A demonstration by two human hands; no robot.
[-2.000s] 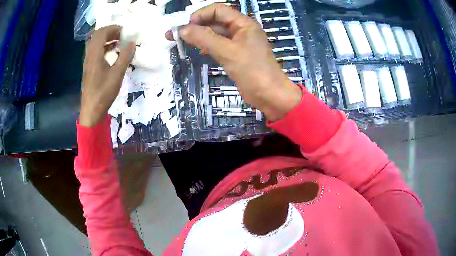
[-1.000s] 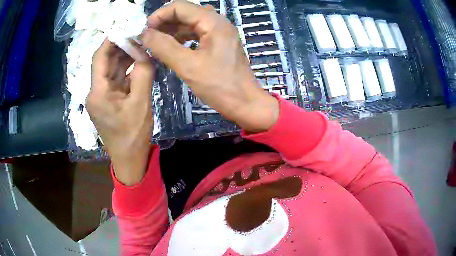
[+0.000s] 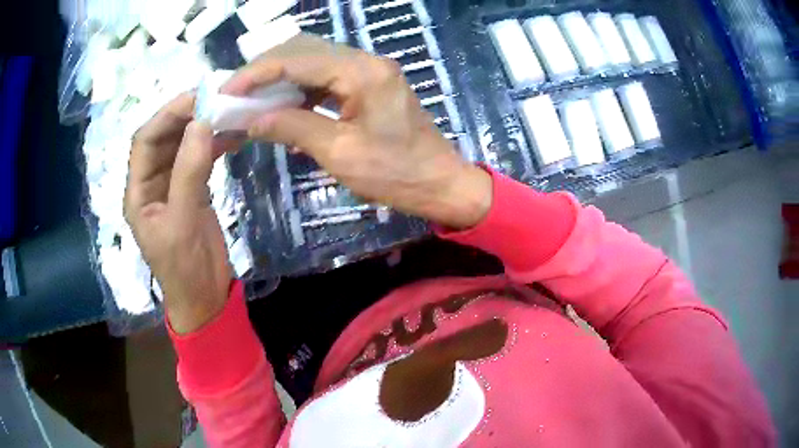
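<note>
My left hand [image 3: 175,206] and my right hand [image 3: 368,131], both bare, meet at the upper left over the trays. Between their fingertips they hold a white, partly see-through oblong piece [image 3: 241,109], lying roughly sideways. My right fingers grip its right part from above and below. My left fingertips touch its left end. Fingers hide part of it, and its details are blurred. Small white pieces [image 3: 123,262] lie heaped in the left tray, behind and beside my left hand.
Slim rods [image 3: 399,35] lie in rows in a clear tray at top centre. White units [image 3: 547,129] stand in two rows in the right tray. Chunky white blocks [image 3: 267,37] lie behind my hands. Blue bins [image 3: 13,140] edge both sides. A brown carton [image 3: 96,385] is below.
The view has shifted, so the trays appear farther left and lower. A larger white oblong piece is now between my hands, where a small slim white piece was before.
</note>
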